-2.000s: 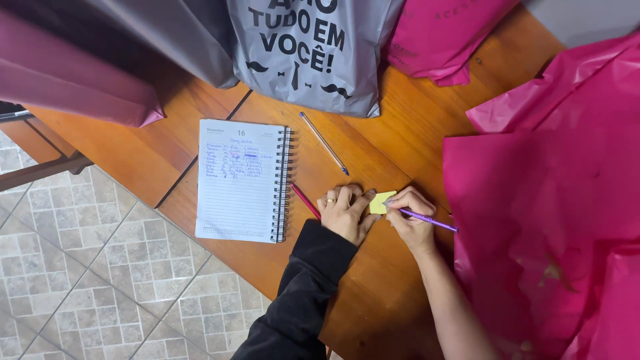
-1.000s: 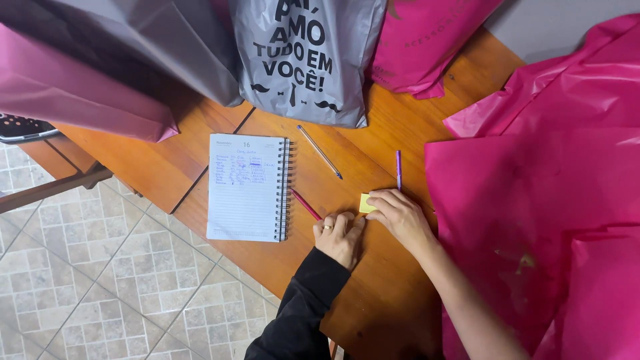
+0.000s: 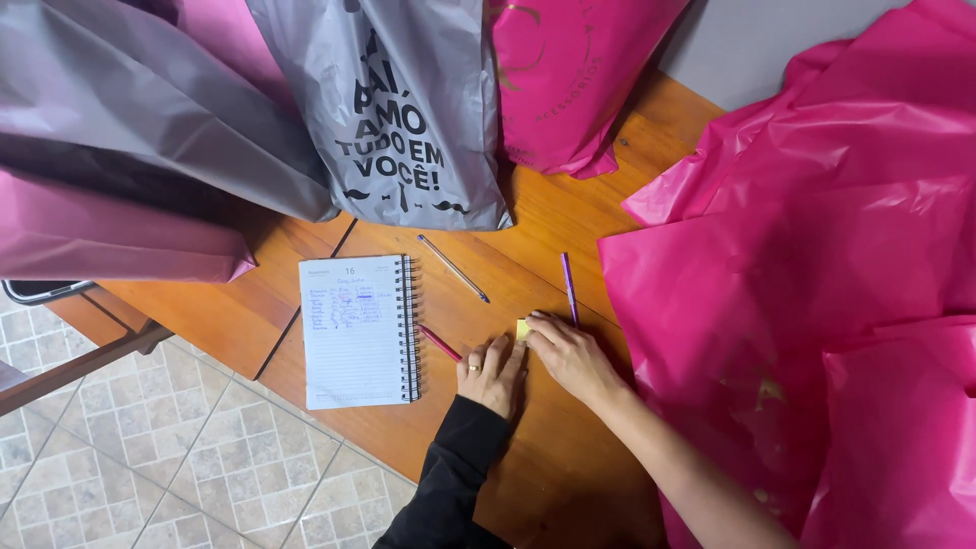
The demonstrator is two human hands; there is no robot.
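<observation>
A small yellow paper note (image 3: 522, 329) lies on the wooden table (image 3: 549, 473). My right hand (image 3: 568, 354) has its fingertips on the note's right side, partly covering it. My left hand (image 3: 490, 374), with a ring on one finger, rests flat with a fingertip at the note's lower edge. A purple pen (image 3: 569, 286) lies just above my right hand. The red pen (image 3: 440, 343) lies between my left hand and the open spiral notebook (image 3: 358, 366), which bears handwriting. Farther up lies a clear pen with a blue cap (image 3: 454, 268).
Grey plastic bags (image 3: 412, 114), one with printed lettering, stand along the table's far side beside a pink bag (image 3: 557, 91). Another pink bag (image 3: 114, 229) is at the left. Large pink plastic bags (image 3: 732, 305) cover the right side. Tiled floor (image 3: 229, 457) shows at lower left.
Two seconds ago my right hand held the purple pen over the yellow note; the pen now lies on the table. The note looks smaller than before, and my right fingers are on it.
</observation>
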